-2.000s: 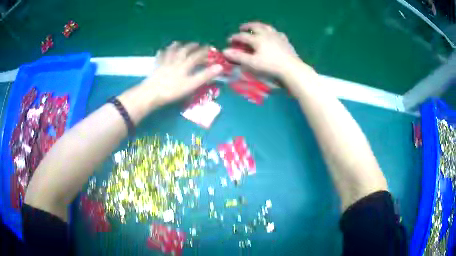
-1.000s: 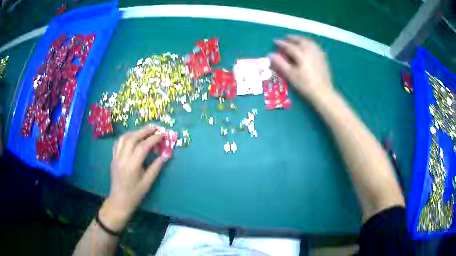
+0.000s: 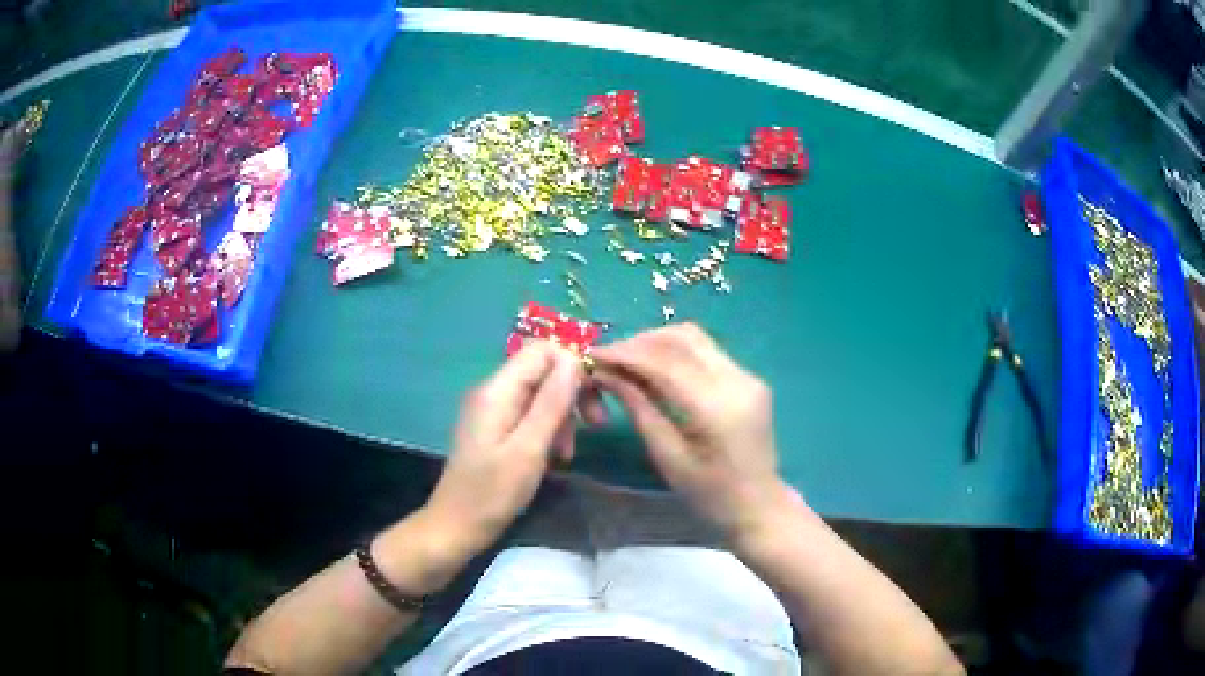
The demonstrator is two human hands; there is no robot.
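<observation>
My left hand grips a red circuit board by its near edge, above the front of the green mat. My right hand meets it from the right, thumb and finger pinched on a small gold metal connector at the board's right corner. The fingertips hide the near part of the board and most of the connector. A pile of loose gold and silver connectors lies beyond my hands, with strays to its right.
Several red boards lie right of the pile, and others left of it. A blue tray at left holds red boards. A blue tray at right holds small metal parts. Open black-handled cutters lie beside it.
My left hand has moved right with a red board. My right hand has left the boards at the back and come to the front, beside my left. The cutters show fully.
</observation>
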